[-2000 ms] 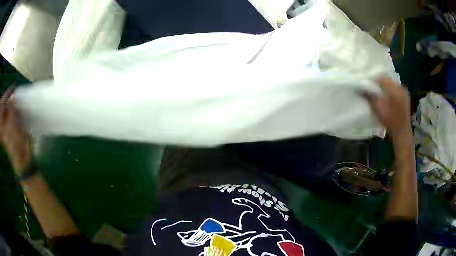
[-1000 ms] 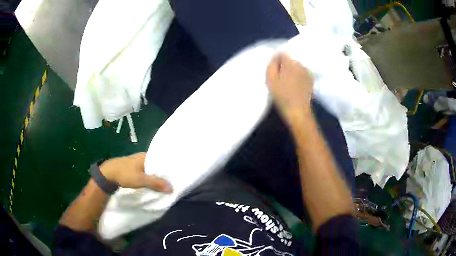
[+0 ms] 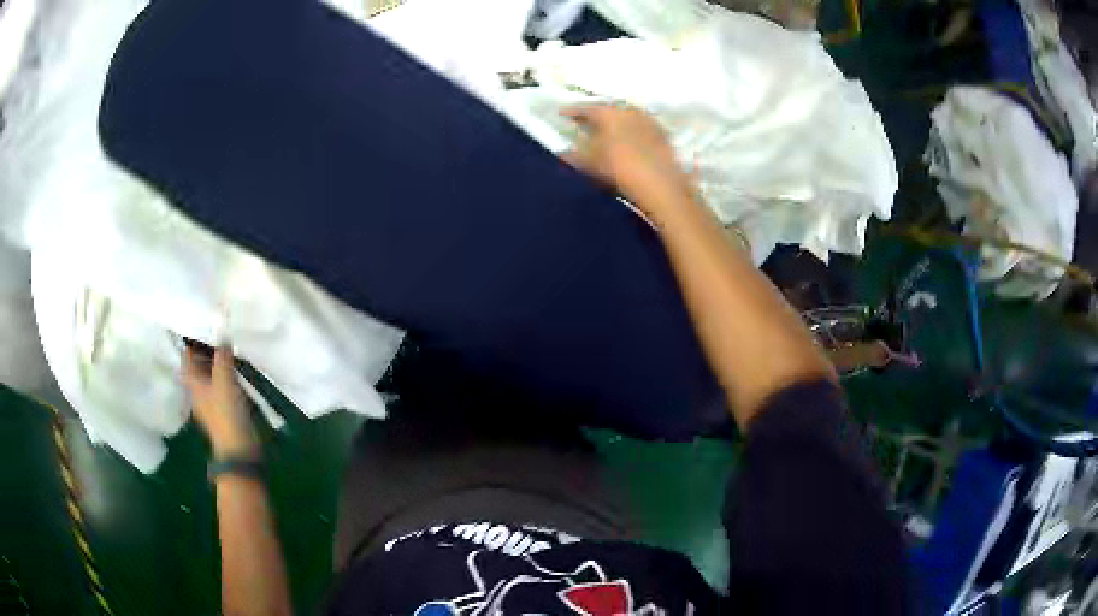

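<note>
The navy pressing board (image 3: 397,205) lies bare and slanted across the view, its round end at upper left. White cloth (image 3: 120,277) hangs along its near left side. More white cloth (image 3: 759,120) is heaped beyond its far edge. My left hand (image 3: 217,391), with a dark wristband, is at the lower edge of the left cloth, its fingertips among the folds; its grip is unclear. My right hand (image 3: 620,150) reaches over the board to the cloth at the far edge, fingers bent and partly apart; whether it grips cloth is unclear.
A separate white bundle (image 3: 1005,181) is at right, with a blue tube (image 3: 978,325) beside it. A reddish-brown item (image 3: 861,354) lies below the heap at right. Blue bins or a rack (image 3: 975,511) stand at lower right. Yellow-black tape (image 3: 70,493) marks the green floor at left.
The white piece stretched between my hands is no longer held across the board, and the navy surface is uncovered. My left hand has moved left and up to the hanging cloth; my right hand reaches the far edge.
</note>
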